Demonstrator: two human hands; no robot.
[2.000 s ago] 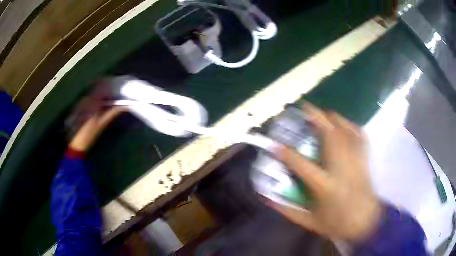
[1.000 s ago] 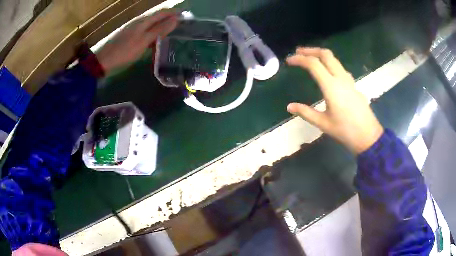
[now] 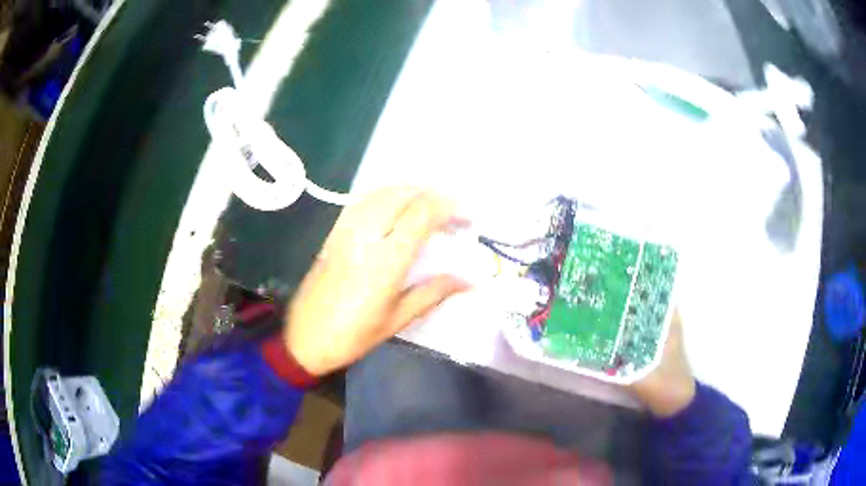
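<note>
A white open housing (image 3: 638,372) with a green circuit board (image 3: 596,299) lies over the bright white paper. My right hand (image 3: 668,372) holds its lower right side; its fingers are mostly hidden. Thin dark, red and blue wires (image 3: 539,263) show at the housing's left side. My left hand (image 3: 366,280) is left of them, over the line of the white power cord, thumb and forefinger apart. Glare hides whether it grips the cord. The coiled cord (image 3: 258,180) lies beyond my left hand, across the bench edge, with its plug (image 3: 220,38) at the upper left.
White paper (image 3: 456,123) covers the bench. The green conveyor (image 3: 95,237) with its worn cream edging (image 3: 180,275) runs along the left. Another open unit (image 3: 84,418) sits at the lower left. A crumpled clear bag (image 3: 783,180) and a blue round object (image 3: 843,302) are at the right.
The view has swung from the conveyor to the paper. An open housing is now in my right hand, which was empty. My left hand has moved from the conveyor's far side to beside the wires.
</note>
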